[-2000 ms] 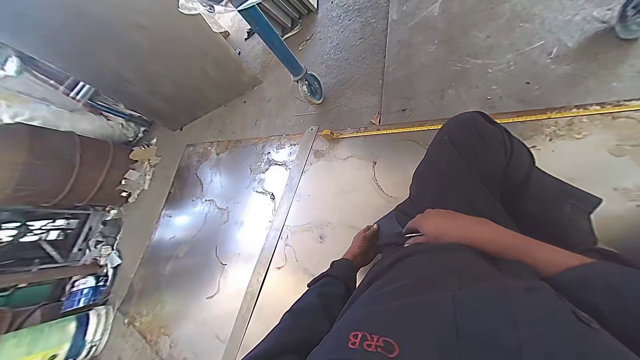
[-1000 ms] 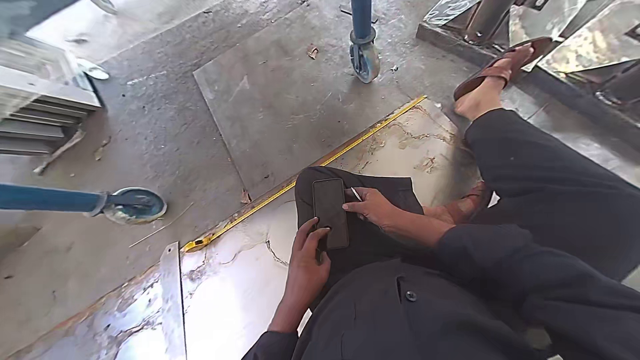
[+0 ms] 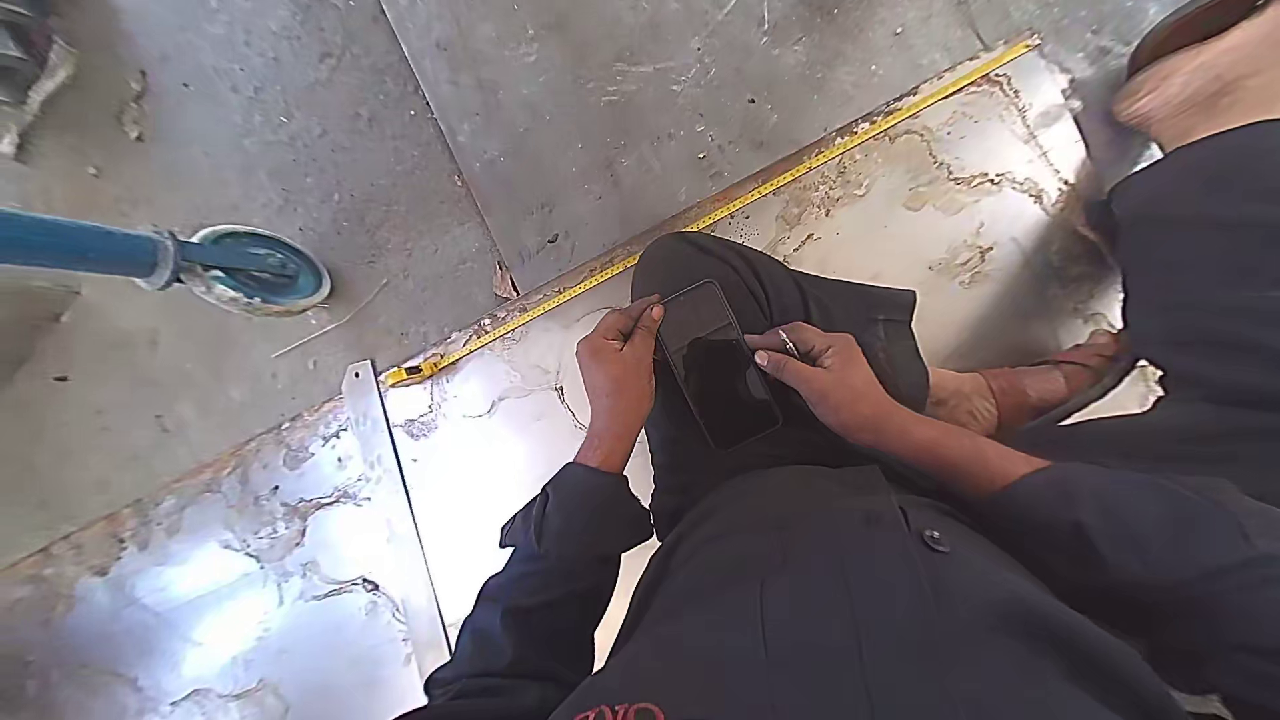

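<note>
A dark smartphone [image 3: 718, 365] with a black screen lies over my bent knee. My left hand [image 3: 622, 375] pinches its left edge between thumb and fingers. At its right edge is my right hand [image 3: 825, 375], with a small, slim, light-tipped object, perhaps a pen or scriber, between the fingers. Beyond the knee, a yellow tape measure [image 3: 575, 290] is drawn out along the far edge of a stained metal sheet [image 3: 500, 430]. Its case end rests beside the top of a steel straightedge [image 3: 395, 510], which lies across the sheet.
A blue leg with a caster wheel [image 3: 258, 270] stands on the concrete floor at the left. A thin wire or stick [image 3: 330, 320] lies near it. My sandalled foot [image 3: 1050, 385] is at the right, and another foot [image 3: 1195, 80] shows at the upper right.
Two seconds ago both hands were close together at my lap; the phone has since come into view over the knee. The view has swung right and closer to the sheet.
</note>
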